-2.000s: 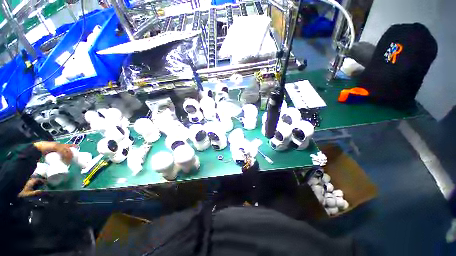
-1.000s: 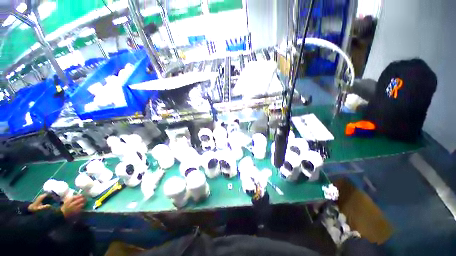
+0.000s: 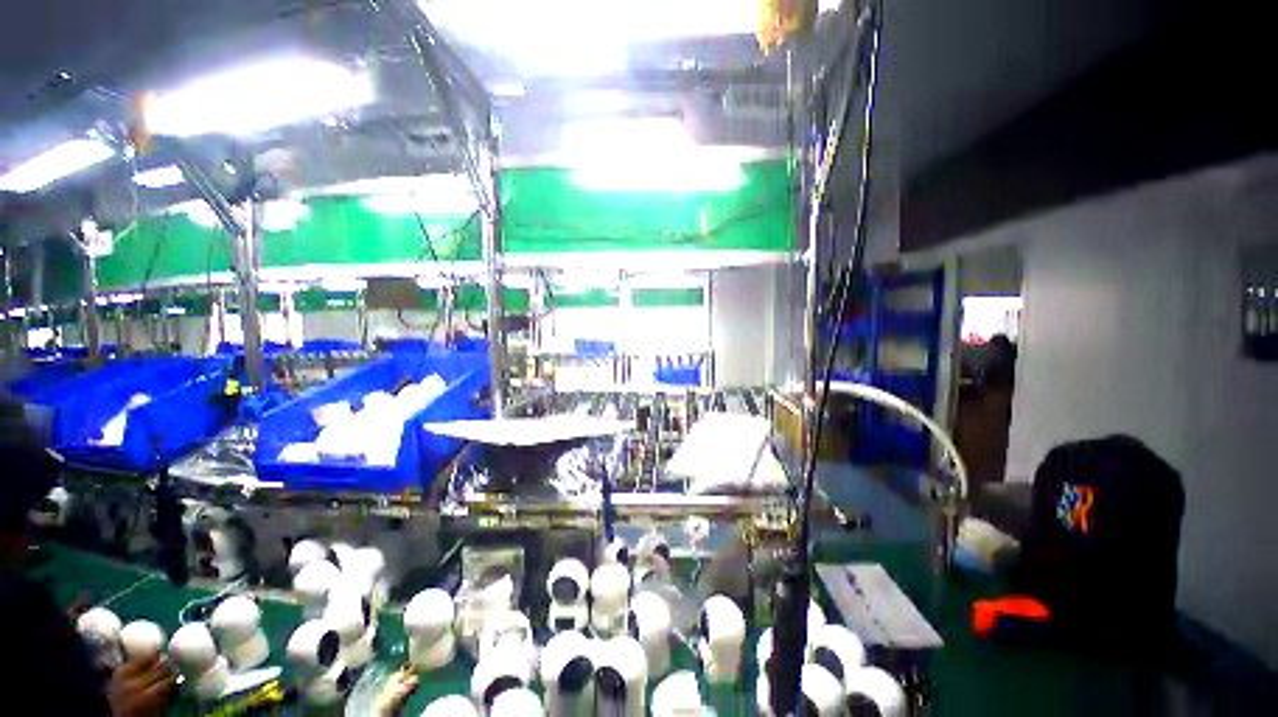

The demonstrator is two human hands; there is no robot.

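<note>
Many white dome-headed camera units with black oval faces crowd the green bench along the bottom of the picture. One white rounded piece at bottom centre is cut off by the lower edge, so its open side and any wires are hidden. A small, blurred skin-toned shape lies beside a pale piece at lower left of centre. It may be fingertips of my left hand, and its grip cannot be made out. My right hand is not in view.
A neighbouring worker's hand is at lower left, near a yellow tool. Blue bins with white parts stand behind. A thick black cylinder hangs over the bench. A black cap and orange object are at right.
The view has tilted up, so the bench has dropped toward the bottom edge and ceiling lights show. The cardboard box and the wires below the centre unit have left the picture. The skin-toned shape has appeared.
</note>
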